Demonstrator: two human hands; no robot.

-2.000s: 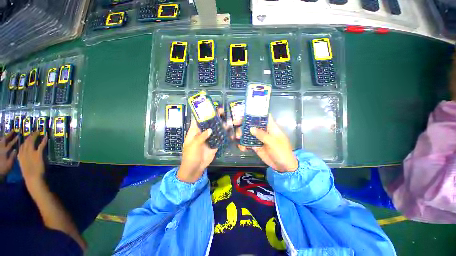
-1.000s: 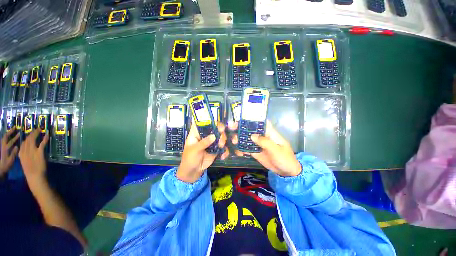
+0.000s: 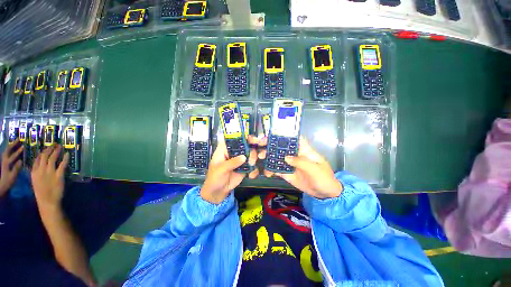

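Observation:
My left hand (image 3: 224, 174) holds a keypad phone (image 3: 232, 132) with a yellow screen frame and a lit screen, tilted slightly left, thumb on its keys. My right hand (image 3: 308, 171) holds another phone (image 3: 284, 134) nearly upright, its screen lit white and blue, thumb on the lower keys. Both are above the clear plastic tray (image 3: 367, 182). Five phones lie in the tray's top row; the far-right one (image 3: 371, 73) has a lit screen, the other four are dark. In the bottom row a lit phone (image 3: 199, 143) lies at left, and two more are partly hidden behind the held phones.
A neighbouring tray of phones (image 3: 84, 120) is at left, with another person's hands (image 3: 49, 174) over it. A stack of empty trays (image 3: 50, 28) is at upper left. A metal post (image 3: 241, 14) stands behind the tray. A red stick (image 3: 417, 36) lies by the whitish tray (image 3: 336, 18). A pink sleeve (image 3: 484, 196) is at right.
The right-hand phone has moved down and slightly left since the earliest frame. The left-hand phone is more upright. The top-right phone's screen has changed from plain white to a display with content.

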